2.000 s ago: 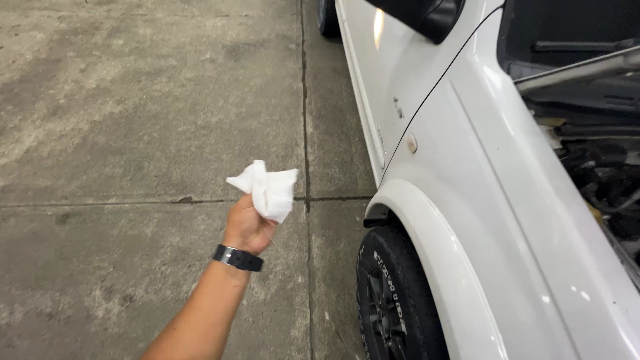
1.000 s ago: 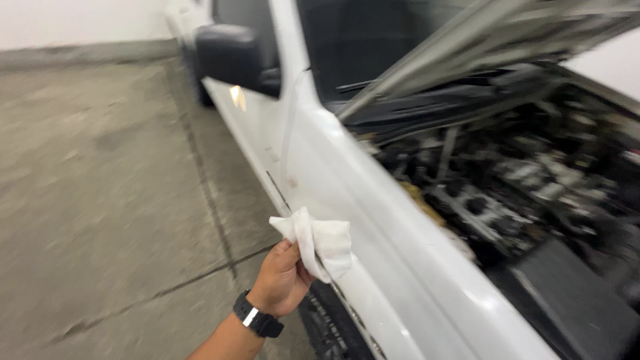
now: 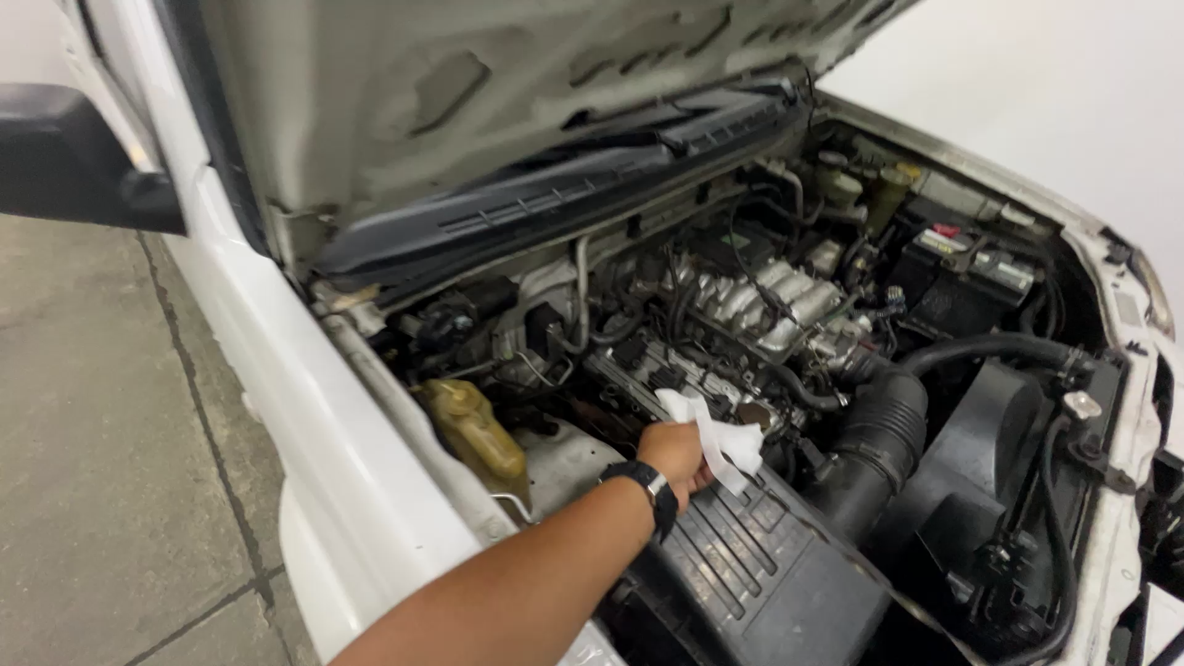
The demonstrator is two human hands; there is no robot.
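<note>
My left hand (image 3: 673, 457), with a black watch (image 3: 647, 490) on its wrist, reaches over the open engine bay of a white car. Its fingers are closed on a folded white cloth (image 3: 729, 448), whose loose ends stick out on both sides. Beneath and in front of the hand lies the ribbed black plastic air filter housing (image 3: 763, 564). Beyond the cloth is the engine (image 3: 684, 370) with its silver intake manifold (image 3: 772, 301). Whether the cloth touches the housing or engine, I cannot tell. My right hand is out of view.
The raised hood (image 3: 370, 102) slopes overhead. A yellowed fluid reservoir (image 3: 476, 430) sits left of my forearm, inside the white fender (image 3: 342, 425). A thick air intake hose (image 3: 883, 425), a battery (image 3: 967, 268) and a black side mirror (image 3: 83, 157) are around.
My left hand, holding the cloth throughout, has moved from beside the car, past the fender, to over the engine bay. The view has swung right onto the engine.
</note>
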